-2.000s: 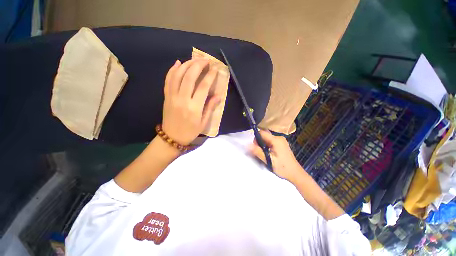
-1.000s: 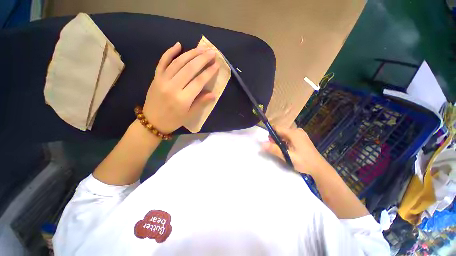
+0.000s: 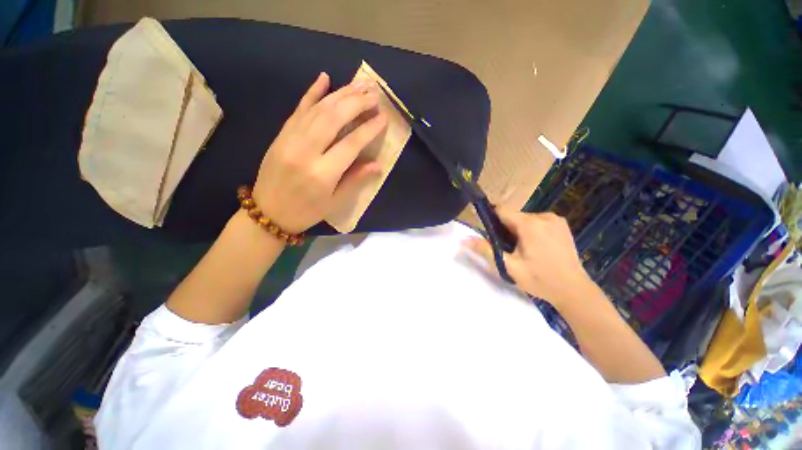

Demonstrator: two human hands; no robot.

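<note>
A small cream sewn piece [image 3: 368, 169] lies flat at the rounded end of the black padded board [image 3: 264, 61]. My left hand [image 3: 318, 158] presses it down with spread fingers. My right hand [image 3: 536, 255] holds black-handled scissors [image 3: 479, 204], whose blades lie along the piece's right edge near its upper corner. A thin pale strip shows beside the blades. A stack of untrimmed cream pieces [image 3: 141, 119] lies at the left of the board.
A brown-covered table [image 3: 563, 53] is behind the board. A blue plastic basket [image 3: 747, 202] holding scraps is at the right, with fabric scraps [image 3: 734, 347] beyond it. A white bit [image 3: 552, 147] lies near the table edge. The floor [image 3: 677, 53] is green.
The piece has been turned so its long edge slants, and my left hand has shifted slightly left with it. The scissors now lie along that edge; my right hand has moved right.
</note>
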